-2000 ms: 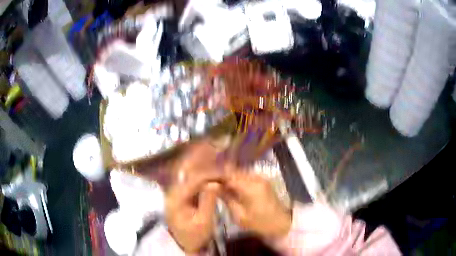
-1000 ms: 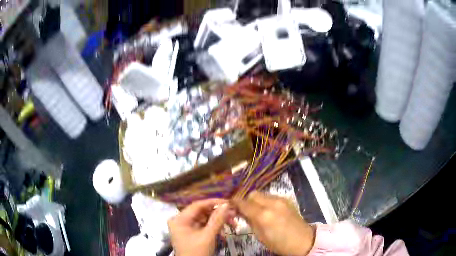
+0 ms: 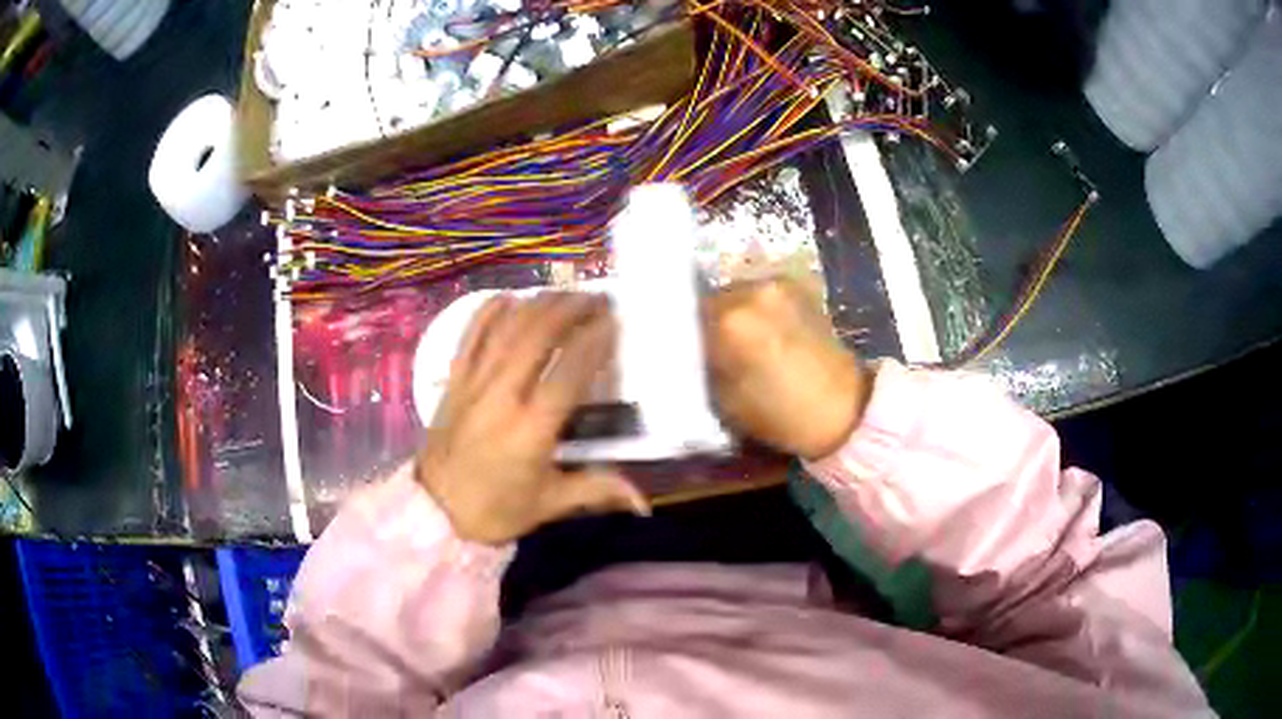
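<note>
A white bracket arm (image 3: 661,323) stands on edge at the bench's front, blurred by motion. My left hand (image 3: 527,407) lies on its left side, fingers spread over a white rounded part (image 3: 443,351) joined or next to it; which cannot be told. My right hand (image 3: 780,363) is curled against the bracket's right side, its fingertips partly hidden. The bundle of wire harnesses (image 3: 464,218) lies just behind the hands, below the carton.
The parts carton (image 3: 478,127) with white fittings is at the back. A white cup shell (image 3: 197,166) lies left of it. Stacked white shells (image 3: 1216,169) are at the right. One loose harness (image 3: 1040,288) lies right. A blue crate (image 3: 106,618) is lower left.
The view has tilted down and closer. My hands have moved from small white pieces near the wires to the white bracket arm, which now stands between them.
</note>
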